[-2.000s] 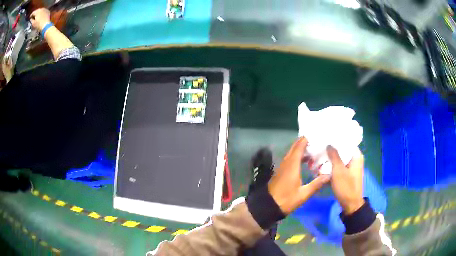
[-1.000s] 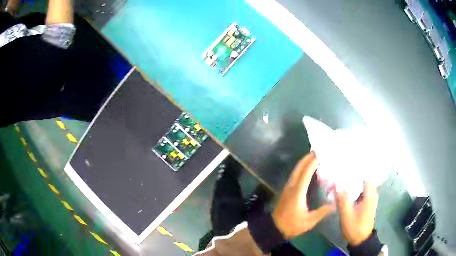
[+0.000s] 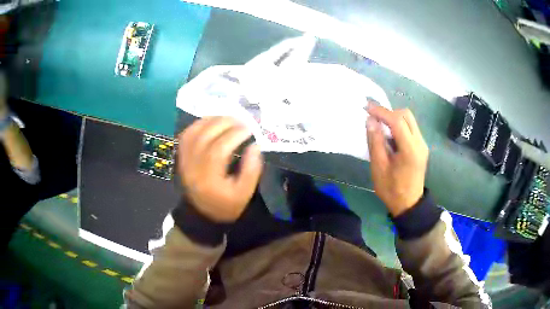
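A white plastic bag [image 3: 301, 102] with faint red and dark print is spread wide over the dark bench. My right hand [image 3: 398, 154] is at its right edge, with thumb and fingertips pinching the plastic. My left hand [image 3: 218, 169] is at the bag's lower left, blurred, with curled fingers; whether it grips the bag cannot be seen.
A power supply board [image 3: 135, 49] lies on the teal mat [image 3: 78, 60]. Green boards [image 3: 158, 158] sit on the black tray [image 3: 114, 181] below the bench edge at left. Black bins [image 3: 473, 121] stand at right, near more boards [image 3: 534, 202]. Another person's arm [image 3: 18, 145] shows at far left.
The crumpled bag has opened out into a wide sheet over the bench. My hands have moved apart, the left one leftward. The view has turned, bringing the black bins further into sight.
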